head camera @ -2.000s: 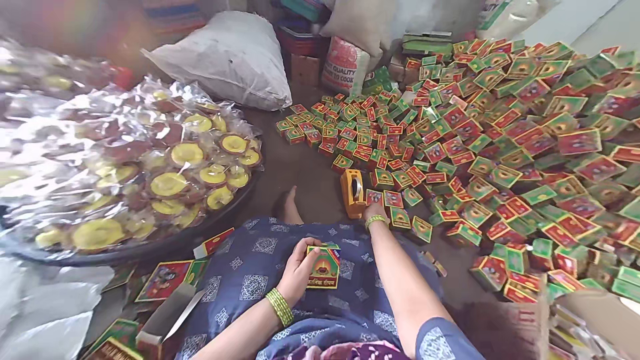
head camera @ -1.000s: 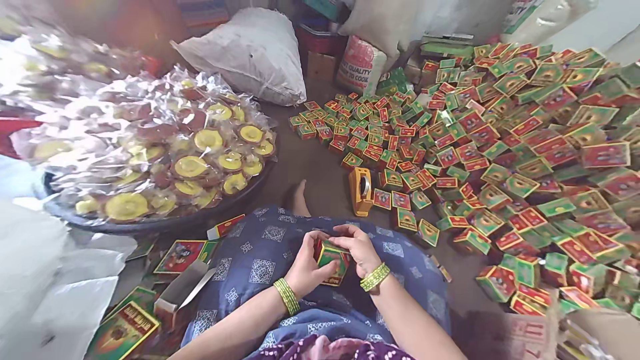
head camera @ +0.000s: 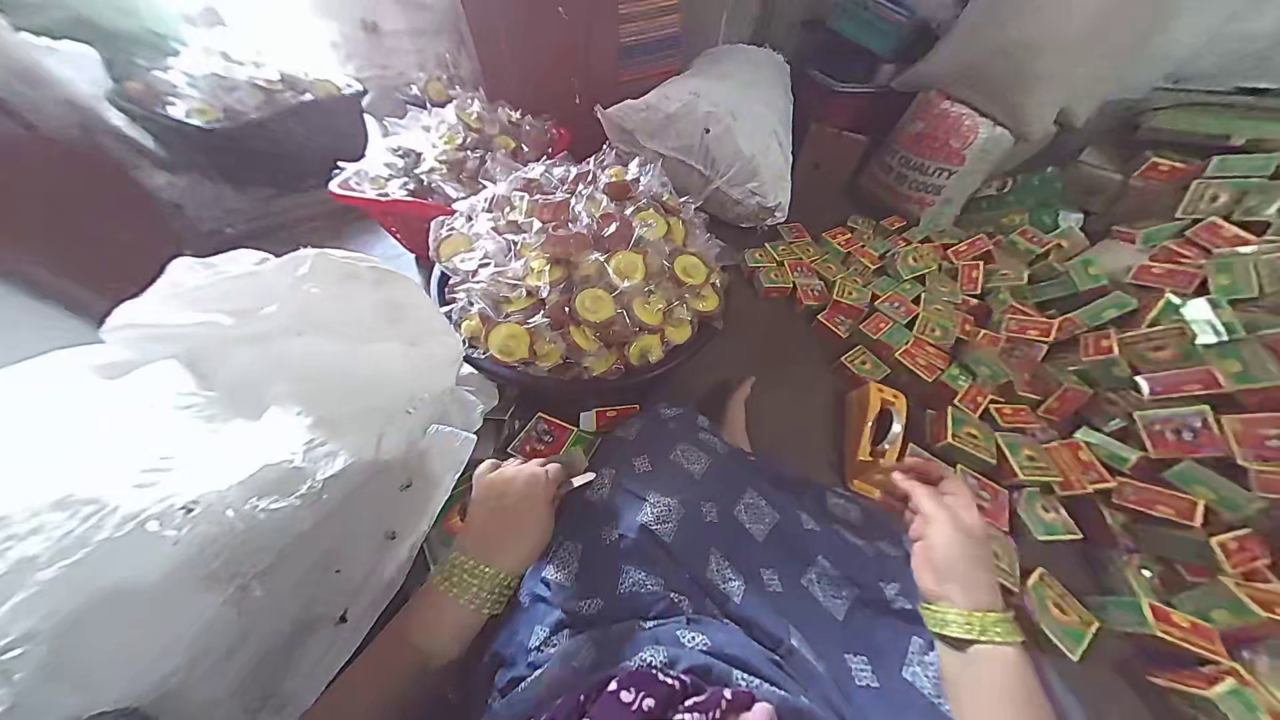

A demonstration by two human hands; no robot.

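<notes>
My left hand (head camera: 515, 510), palm down with its fingers curled, is at the left edge of the patterned blue cloth on my lap (head camera: 710, 540). Beside its fingertips show a small white edge and part of a green and red printed box (head camera: 545, 437); whether the hand grips them is hidden. My right hand (head camera: 945, 525) hovers right of the lap with bent, parted fingers and nothing visible between them. Just beyond its fingertips a yellow tape dispenser (head camera: 875, 440) stands on the floor, close to many small red and green printed boxes (head camera: 1040, 455).
A dark tub (head camera: 590, 385) heaped with plastic-wrapped yellow and brown round pieces stands ahead. Behind it are a red basket (head camera: 400, 215) and a stuffed white sack (head camera: 715, 130). White plastic sheeting (head camera: 240, 480) covers the left side. A printed sack (head camera: 935, 160) stands farther back.
My hands, together around a small box over the lap one second ago, are now apart, left hand to the left and right hand to the right. The view has swung left.
</notes>
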